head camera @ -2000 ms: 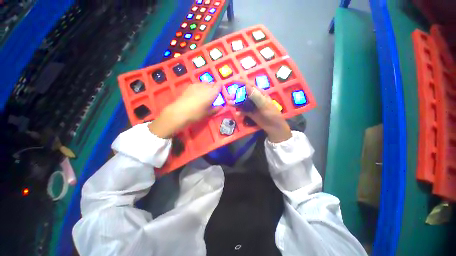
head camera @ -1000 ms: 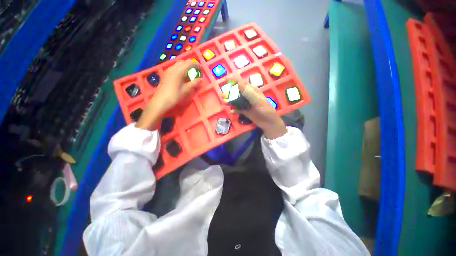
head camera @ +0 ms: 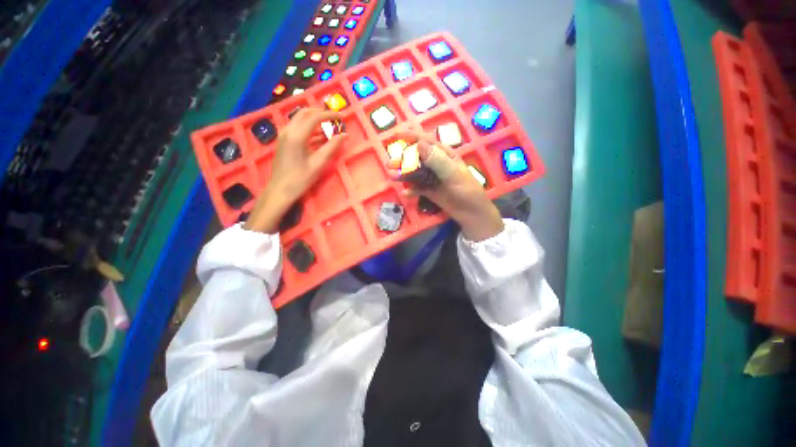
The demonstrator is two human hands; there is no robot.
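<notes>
The red compartment tray (head camera: 345, 233) lies tilted over my lap. Lit cubes (head camera: 423, 100) glow white, blue and yellow in its upper and right pockets. Unlit dark cubes (head camera: 228, 150) sit at its left. A silver-grey cube (head camera: 389, 216) sits near the lower edge. My left hand (head camera: 301, 161) is over the tray's middle left, its fingertips on a lit cube (head camera: 332, 130). My right hand (head camera: 445, 179) holds a cube glowing pale yellow (head camera: 404, 156) above the tray; its fingers partly hide the cube and the pockets below. A pale wrap is on a right-hand finger.
A second loaded tray (head camera: 325, 48) with coloured lights lies beyond, on the left bench. A dark line of equipment (head camera: 113, 113) runs along the left, with a tape roll (head camera: 96, 331) near it. Red trays (head camera: 742, 175) lie on the right green bench, and a cardboard box (head camera: 644, 272) is below.
Over the last two seconds my left hand has moved up and left from beside my right hand to the upper middle pockets. The cubes' glow has changed colour. My right hand has barely moved.
</notes>
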